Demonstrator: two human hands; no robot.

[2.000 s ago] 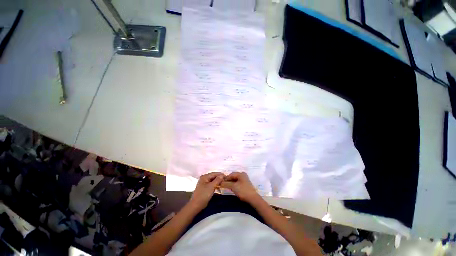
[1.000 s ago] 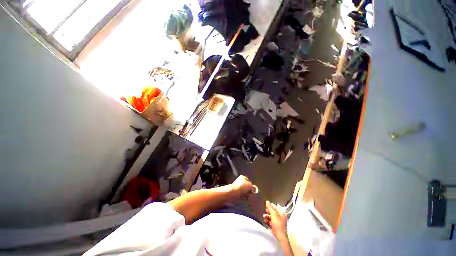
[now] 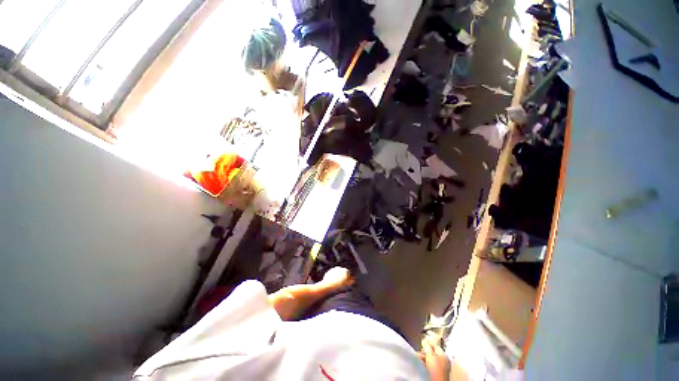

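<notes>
My left hand point(image 3: 339, 278) is small and blurred at the lower centre, over the scrap-strewn floor. My right hand point(image 3: 435, 348) is low in the picture beside the cutting table's side, partly washed out by glare. What either hand holds, if anything, cannot be told. Ahead, a pale small open box point(image 3: 325, 173) and several thin items lie on the white end of the side table point(image 3: 325, 214), out of reach of both hands.
Fabric offcuts point(image 3: 398, 160) cover the aisle floor. An orange item point(image 3: 218, 174) sits by the bright window. Dark fabric point(image 3: 350, 119) lies on the side table. The cutting table point(image 3: 610, 298) runs along the right, with a yellowish tool point(image 3: 630, 203) on it.
The view has turned from the cutting table and white paper marker to the side table and aisle. My hands were together at the table edge; now they are apart and lower.
</notes>
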